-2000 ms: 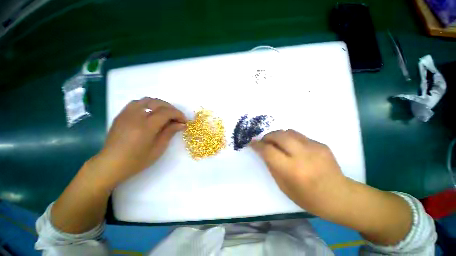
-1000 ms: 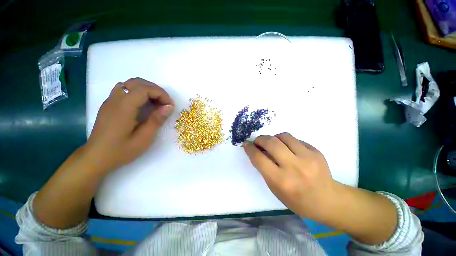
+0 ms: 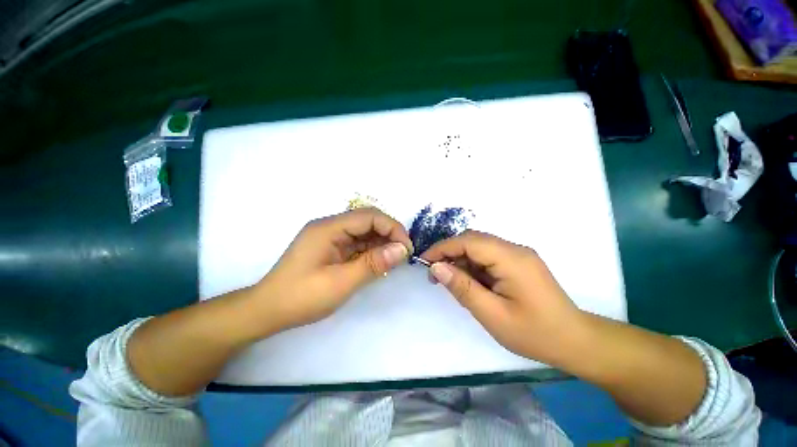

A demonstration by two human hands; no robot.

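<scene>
My left hand (image 3: 336, 262) is over the gold-coloured small parts (image 3: 359, 202) and hides most of that pile. Its thumb and forefinger are pinched together; a speck between them is too small to make out. My right hand (image 3: 498, 284) pinches a fine metal hand tool (image 3: 421, 260), a thin silver sliver pointing left at my left fingertips. The fingertips of both hands nearly meet just below the pile of dark small parts (image 3: 434, 225). Everything lies on the white board (image 3: 288, 166).
Small loose pieces (image 3: 453, 147) lie near the board's top edge, by a clear round rim (image 3: 456, 102). Zip bags (image 3: 147, 181) lie left. A smartphone (image 3: 612, 87), tweezers (image 3: 680, 113), crumpled white paper (image 3: 731, 170) and a purple packet (image 3: 762, 28) on a wooden tray lie right.
My left hand has moved right, from beside the gold pile to over it, and now meets my right fingertips. The silver tool now shows between the hands. The camera view has shifted slightly.
</scene>
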